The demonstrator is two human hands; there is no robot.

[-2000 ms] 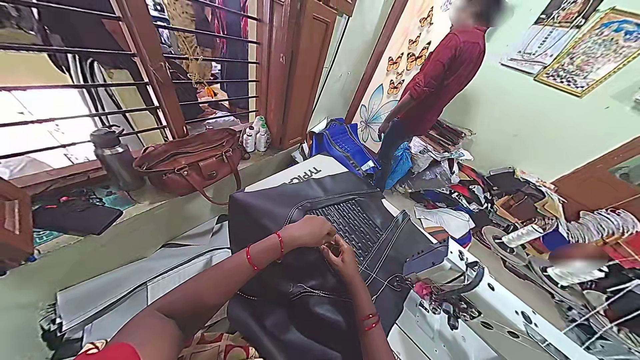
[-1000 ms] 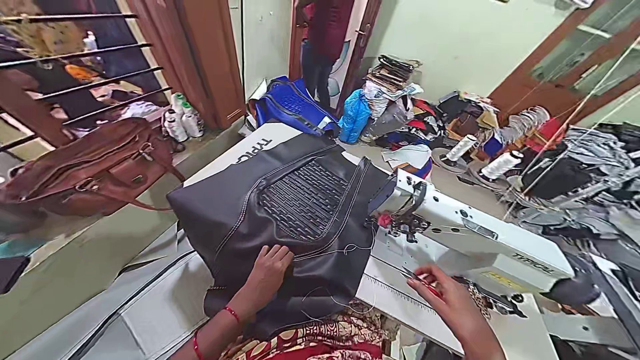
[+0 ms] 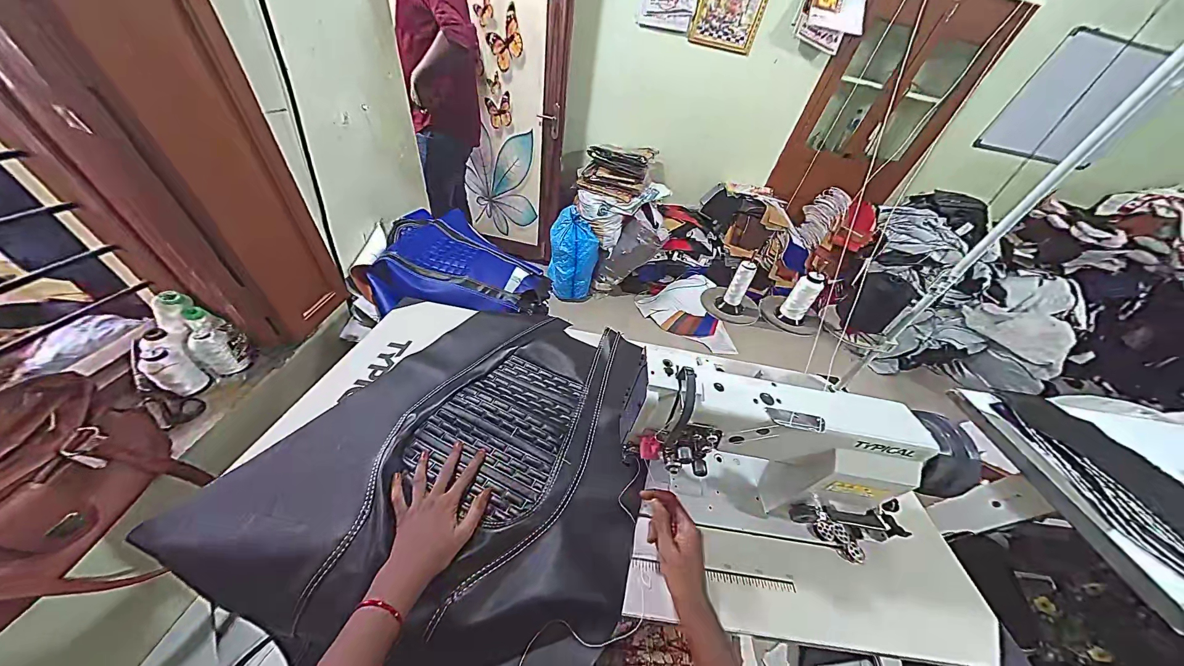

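A black leather-like sewn piece point(image 3: 277, 490) with white double stitching and a woven-textured panel point(image 3: 504, 435) lies over the sewing table. My left hand point(image 3: 435, 518) rests on it, fingers spread across the lower left of the textured panel. At the piece's right edge, my right hand point(image 3: 673, 536) is raised with curled fingers, just below the needle area of a white Typical sewing machine point(image 3: 786, 435). Whether it pinches the thin thread beside it cannot be told. A loose thread point(image 3: 592, 643) curves from the piece's lower right edge.
Thread cones point(image 3: 199, 342) and a brown leather bag point(image 3: 74, 481) sit at left. Beyond the table are a blue sewn piece point(image 3: 453, 264), thread spools point(image 3: 800, 298) and piled material point(image 3: 999, 324). A person point(image 3: 446, 102) stands by the door. A thread-stand pole point(image 3: 1017, 213) slants at right.
My left hand has moved up onto the textured panel. My right hand has moved from over the machine bed to beside the piece's edge; the red-handled tool seen in it earlier no longer shows.
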